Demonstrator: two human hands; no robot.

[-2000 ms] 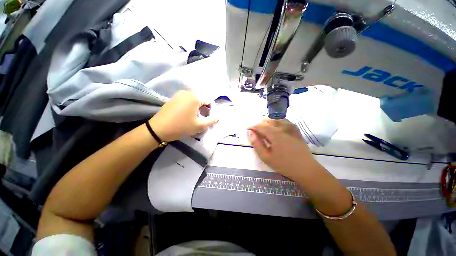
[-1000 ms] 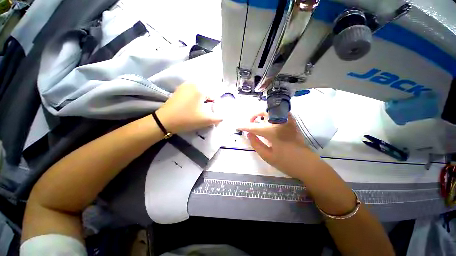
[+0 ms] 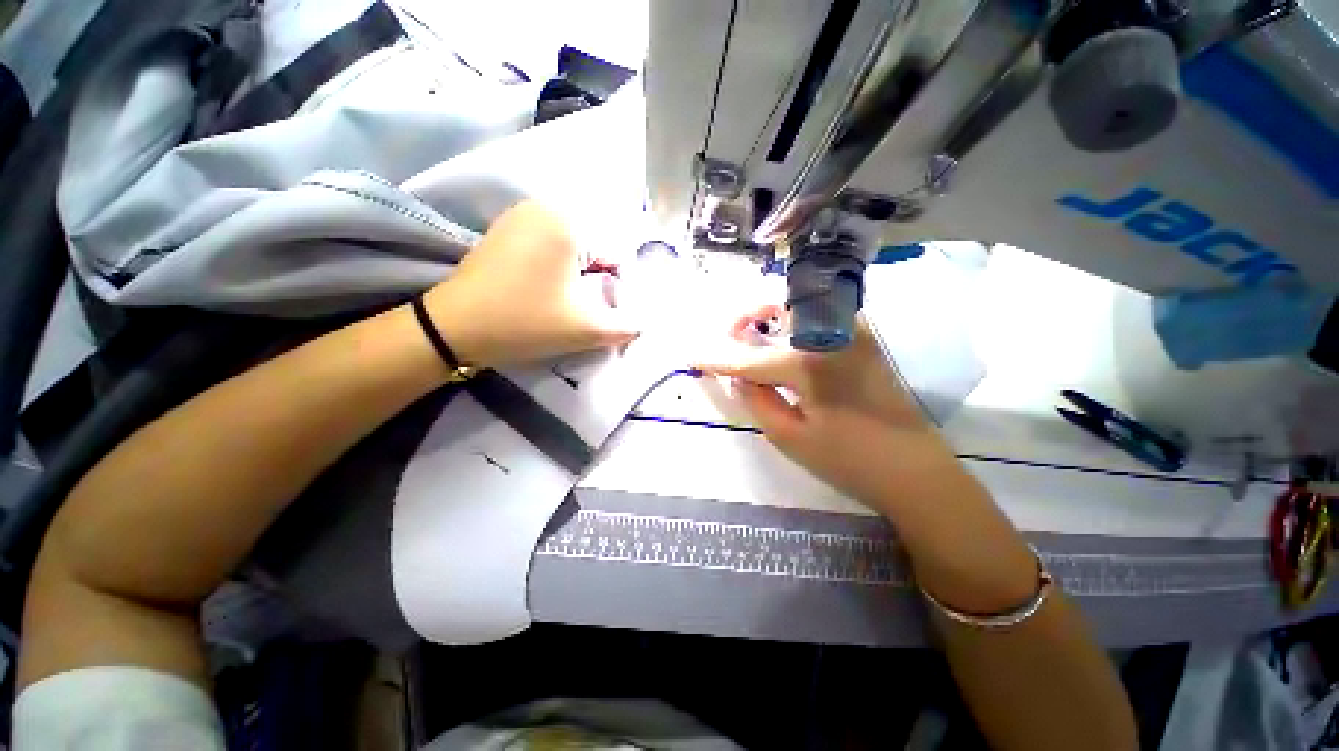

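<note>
A pale grey garment panel (image 3: 463, 514) with a dark strip lies left of the needle, its rounded end hanging over the table's front edge. My left hand (image 3: 536, 301) presses on the fabric left of the presser foot, fingers bent. My right hand (image 3: 808, 385) is at the fabric edge just in front of the needle, thumb and forefinger together on it. The white sewing machine head (image 3: 999, 162) stands over the work. Glare hides the needle point and the fabric under it. A grey ribbed cylinder (image 3: 825, 301) hangs above my right hand.
Black thread snips (image 3: 1120, 430) lie right of my right hand. Red and yellow loops (image 3: 1301, 543) are at the far right edge. A light blue block (image 3: 1248, 326) rests against the machine. A ruler strip (image 3: 705, 543) runs along the front. Bunched grey fabric (image 3: 265, 220) fills the left.
The machine head appears larger and the garment has shifted left in view. My right fingertips are now closer together at the fabric edge. Both hands stay beside the needle.
</note>
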